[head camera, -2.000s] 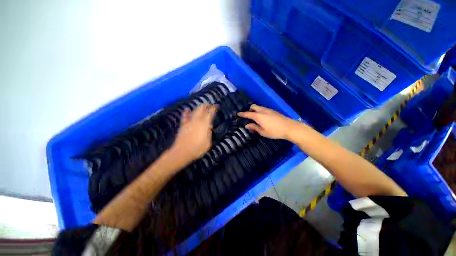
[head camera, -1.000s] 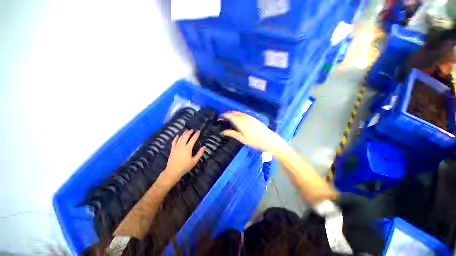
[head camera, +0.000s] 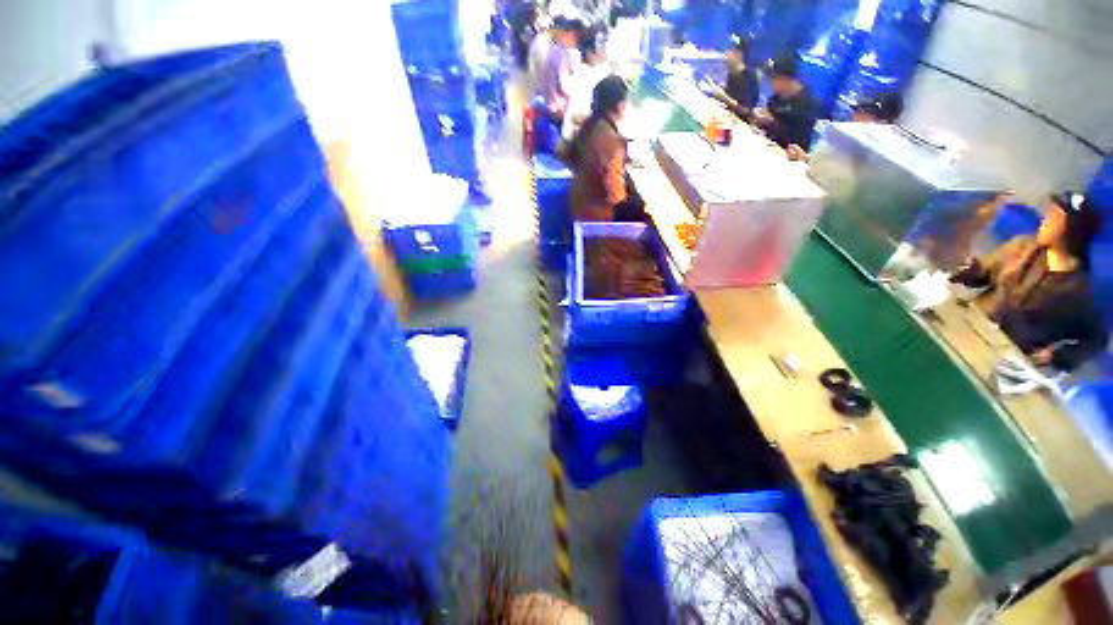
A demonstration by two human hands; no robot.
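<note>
A tangled heap of black straps [head camera: 889, 525] lies on the near part of the brown bench [head camera: 763, 354]. Several black rings [head camera: 845, 392] lie farther up the bench. Below the bench, a blue crate [head camera: 648, 571] with a white liner holds a few dark rings [head camera: 791, 603]. A small blurred patch of skin shows at the bottom edge, probably my right hand [head camera: 544, 609]; it is cut off, and its fingers and any hold are hidden. My left hand is out of the picture.
Tall stacked blue crates [head camera: 232, 317] stand at left. A floor aisle with yellow-black tape [head camera: 546, 354] runs beside a blue stool [head camera: 603, 427] and a crate of reddish-brown parts [head camera: 625, 267]. A grey box [head camera: 751, 232] and green conveyor [head camera: 915, 379] stand beyond. Several people work along the line.
The view has swung right and up, from the packing crate to the aisle and bench. Both hands have left the black rows; only a patch of skin shows at the bottom edge.
</note>
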